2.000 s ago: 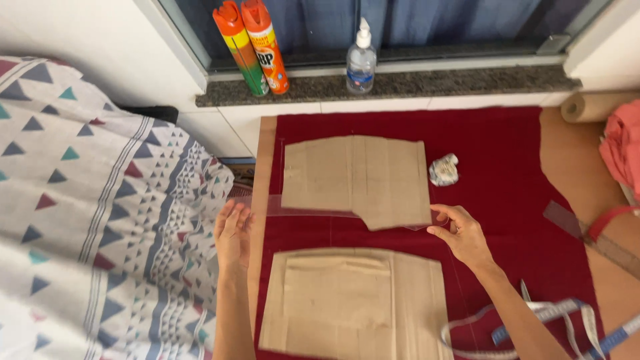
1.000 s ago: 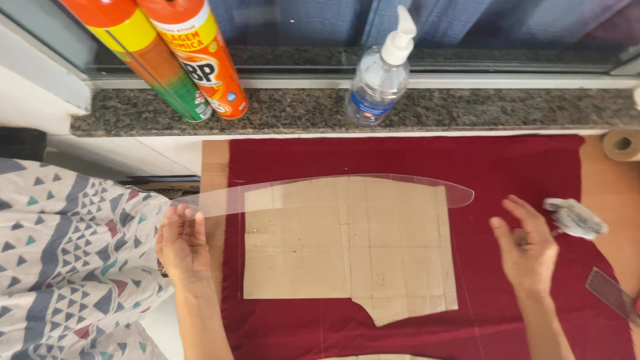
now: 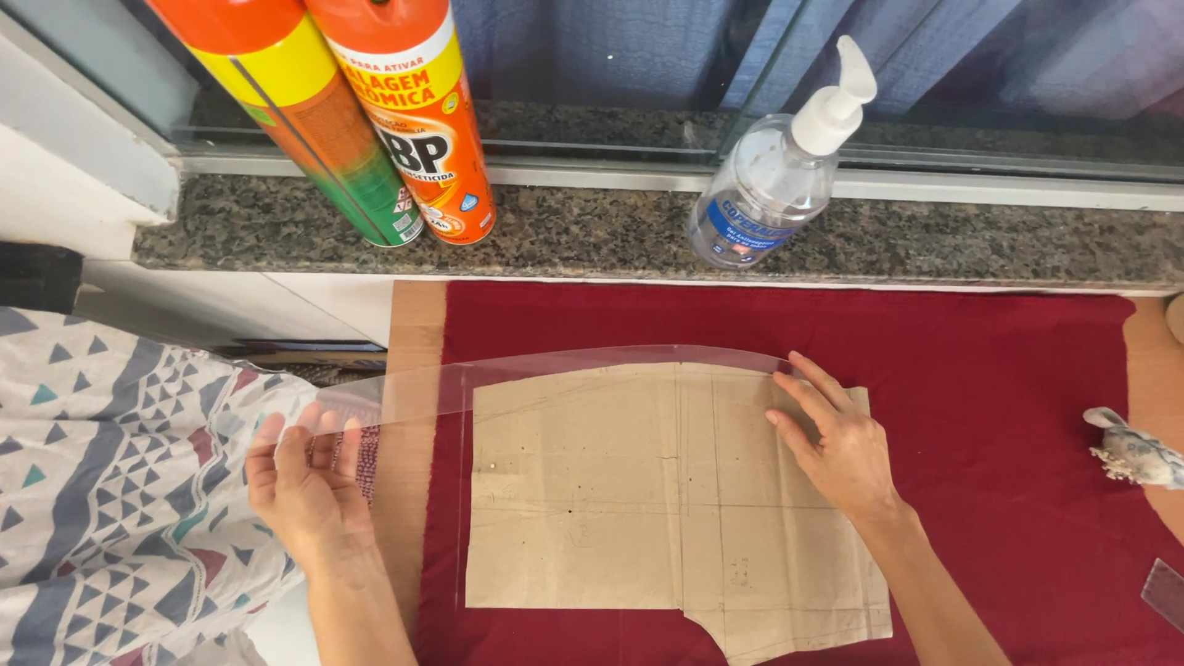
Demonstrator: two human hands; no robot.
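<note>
A clear plastic curved ruler (image 3: 573,359) lies along the curved upper edge of a brown paper sewing pattern piece (image 3: 592,490). That paper, marked with pencil lines, rests flat on dark red fabric (image 3: 980,416). My left hand (image 3: 314,490), palm up, grips the ruler's left end beyond the table edge. The fingertips of my right hand (image 3: 837,439) touch the ruler's right end, over the upper right part of the pattern. A faint chalk line runs down the fabric by the pattern's left side.
Two insecticide spray cans (image 3: 421,120) and a clear pump bottle (image 3: 768,185) stand on the granite sill (image 3: 592,231). A small cloth bundle (image 3: 1133,449) is at the right, with part of a transparent ruler (image 3: 1165,592) below it. Patterned cloth (image 3: 120,499) hangs at the left.
My right hand has moved left from over the open fabric onto the ruler's right end. Two seconds ago the ruler lay along the pattern's lower edge. The view has moved closer.
</note>
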